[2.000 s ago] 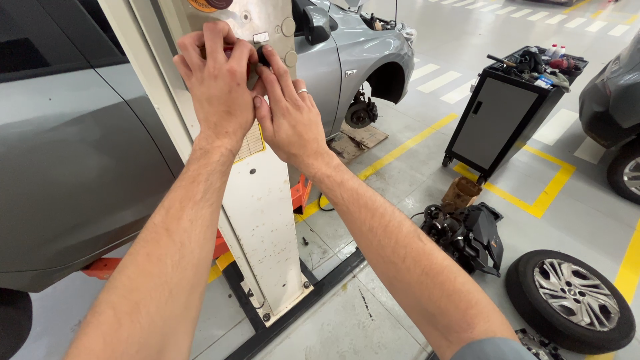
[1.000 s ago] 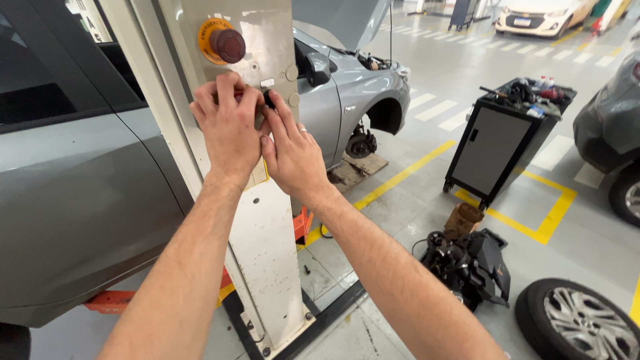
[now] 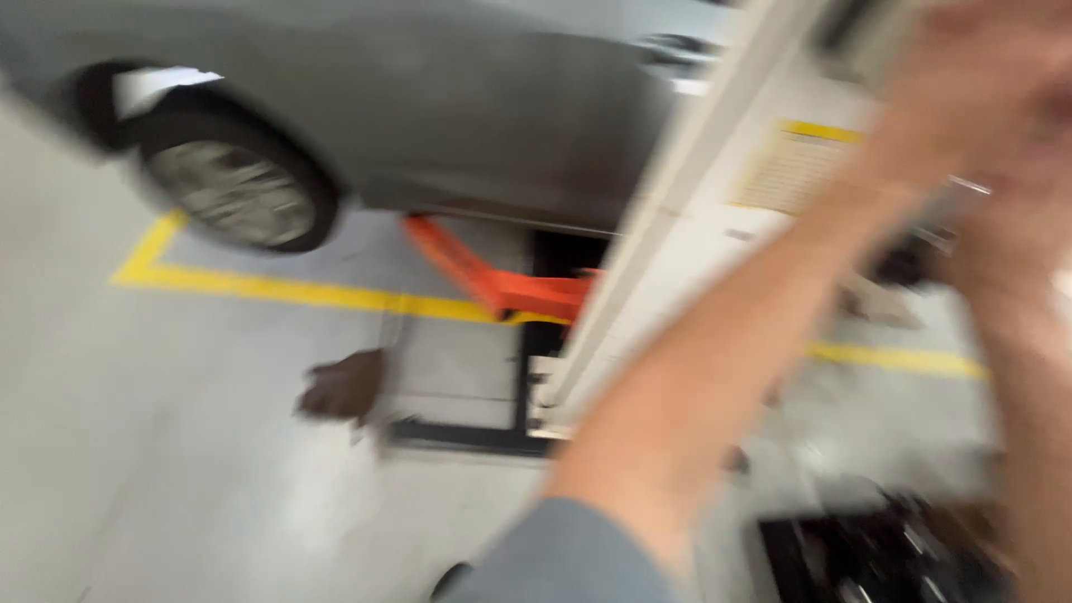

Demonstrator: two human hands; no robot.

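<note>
The view is strongly blurred. My left hand (image 3: 959, 92) is raised at the upper right, near the control panel on the off-white post of a car lift (image 3: 670, 251). My right hand (image 3: 1034, 176) is beside it, partly cut off by the frame's right edge. The fingers of both hands are smeared or out of frame, so what they touch or hold cannot be told. A yellow-edged instruction label (image 3: 783, 172) is on the post, left of my left forearm.
A grey car (image 3: 469, 109) stands behind the post, its rear wheel (image 3: 234, 193) at left. An orange lift arm (image 3: 502, 285) reaches under its sill. A black base frame (image 3: 469, 437) and yellow floor lines (image 3: 318, 291) lie below. Dark car parts (image 3: 871, 544) sit at lower right.
The view has swung far to the left and blurred. The red emergency stop button, seen one second ago above my hands, is out of view.
</note>
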